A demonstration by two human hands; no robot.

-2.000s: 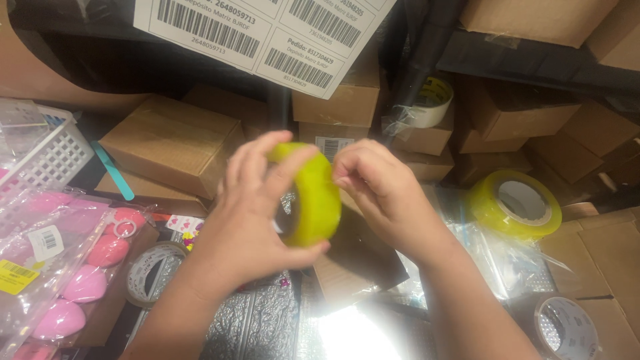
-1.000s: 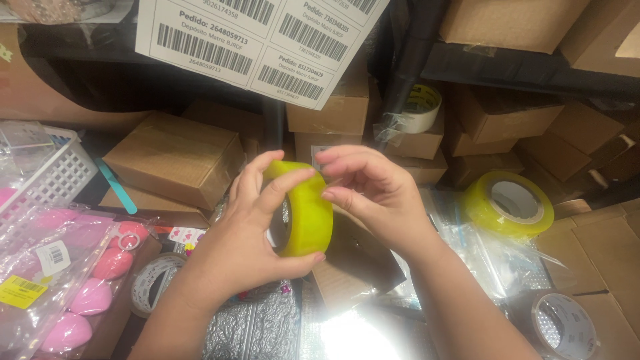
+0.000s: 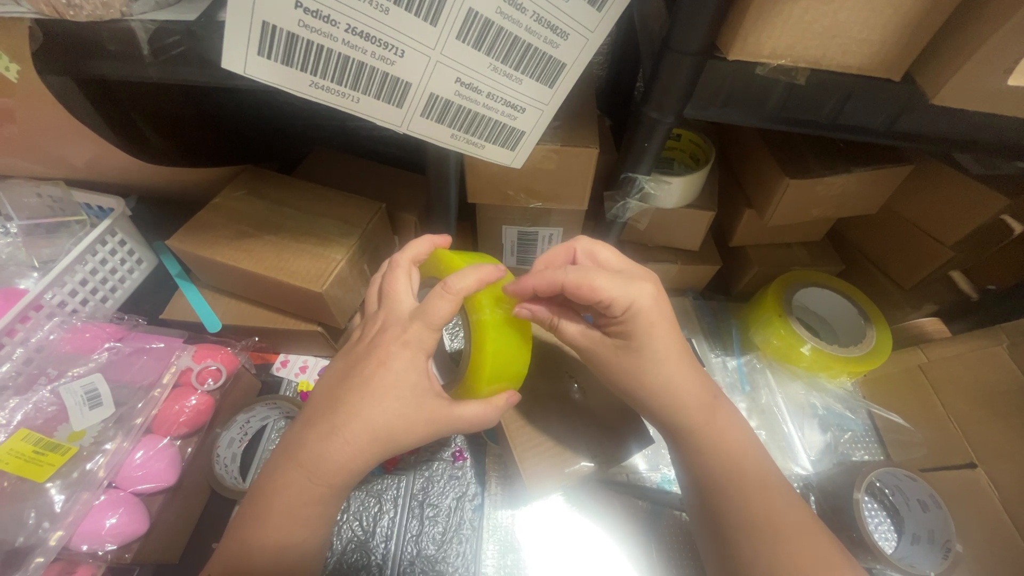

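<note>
My left hand [image 3: 408, 352] grips a yellow roll of adhesive tape [image 3: 500, 344] from its left side, fingers over the top and thumb under the lower edge. The roll stands on its side in the air, above a cardboard box [image 3: 544, 424]. My right hand [image 3: 600, 312] has thumb and forefinger pinched together at the roll's upper right surface; whether a tape end is between them cannot be told. A second yellow tape roll [image 3: 872, 336] lies to the right, on clear plastic bags [image 3: 768, 408].
Left are a white plastic basket [image 3: 104, 256], bagged pink sponges [image 3: 152, 464], a teal strip [image 3: 188, 286] and a tape roll [image 3: 228, 440]. Cardboard boxes [image 3: 280, 232] line the back. A printed barcode sheet [image 3: 416, 64] hangs above. Another tape roll [image 3: 904, 512] sits at lower right.
The yellow roll has been turned somewhat in my left hand since the earliest frame. My right hand's fingers, more spread one second ago, are now drawn together at the roll's surface.
</note>
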